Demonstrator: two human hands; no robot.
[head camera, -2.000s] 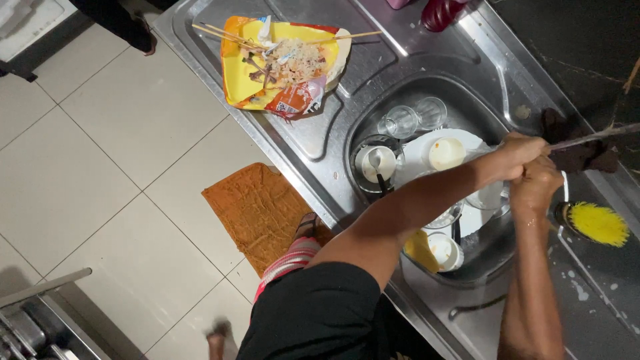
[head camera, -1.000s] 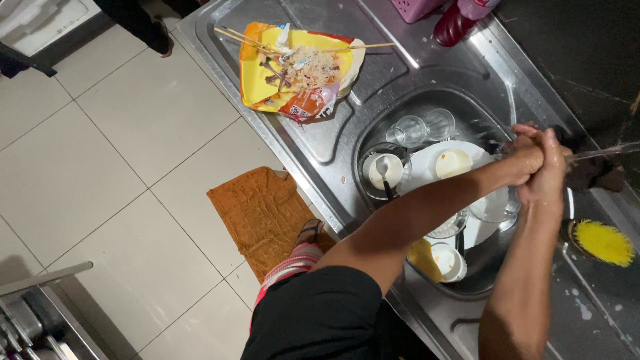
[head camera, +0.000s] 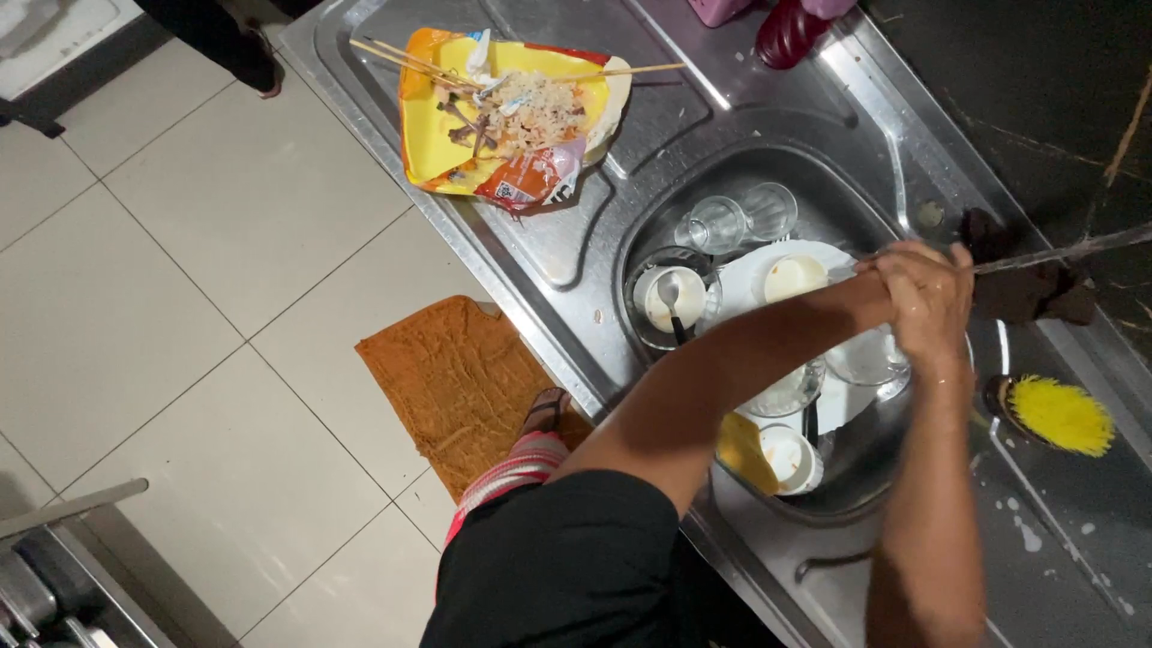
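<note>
My left hand (head camera: 875, 268) reaches over the sink basin (head camera: 634, 225) from the left, mostly covered by my right hand (head camera: 925, 292). The right hand's fingers wrap over the left hand near its wrist; the left fingers are largely hidden. A thin water stream (head camera: 1062, 252) meets the hands from the right. Both look wet. Beneath them lie a white plate (head camera: 742, 270), a white bowl (head camera: 794, 277) and glass dishes. To the left, a white cup (head camera: 643, 297) holds a spoon (head camera: 668, 292), near clear glasses (head camera: 772, 211). A small white bowl (head camera: 792, 461) sits beside a yellow item (head camera: 745, 454).
A yellow tray (head camera: 423, 135) with rice, scraps and wooden skewers rests on the steel drainboard (head camera: 576, 243). A yellow-bristled brush (head camera: 1062, 414) and a dark cloth (head camera: 1026, 292) lie to the right. A red bottle (head camera: 787, 36) stands behind. An orange mat (head camera: 450, 378) is on the floor.
My hands have shifted against each other: one second ago they were pressed together with some fingers raised; now the right hand covers the left. The water stream still reaches them.
</note>
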